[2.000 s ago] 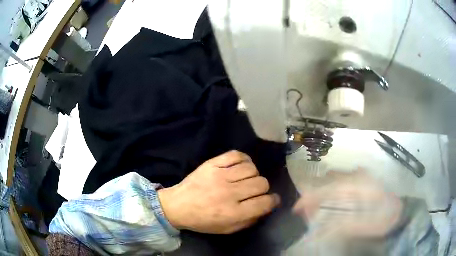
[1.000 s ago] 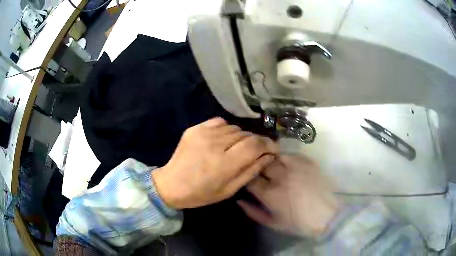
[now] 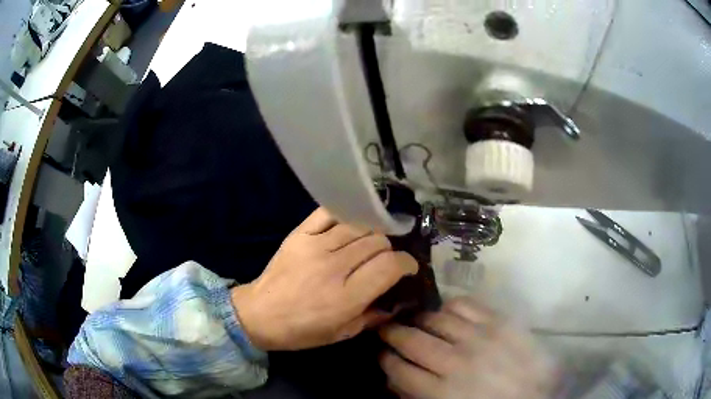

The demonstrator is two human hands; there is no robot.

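A large black cloth (image 3: pixel 210 164) lies left of the sewing machine head (image 3: pixel 304 117) and runs under my hands. My left hand (image 3: pixel 323 280) lies on the cloth beside the needle area, its fingers bent and pinching the cloth edge. My right hand (image 3: pixel 468 351), slightly blurred, holds the cloth edge just in front of the machine head with its fingertips. The thread tension assembly (image 3: pixel 468 226) is right of the fingertips, below the white ribbed knob (image 3: pixel 499 167). The needle and presser foot are mostly hidden behind the head and fingers.
Dark thread snips (image 3: pixel 621 242) lie on the white bed right of the tension assembly. White crumpled wrapping (image 3: pixel 101 261) shows beyond the cloth's left side. A second table with a wooden edge (image 3: pixel 35 167) curves along the far left.
Since the earliest frame, both hands have come together at the cloth edge near the needle area. The machine head has shifted in view. In the last second the hands have moved slightly lower.
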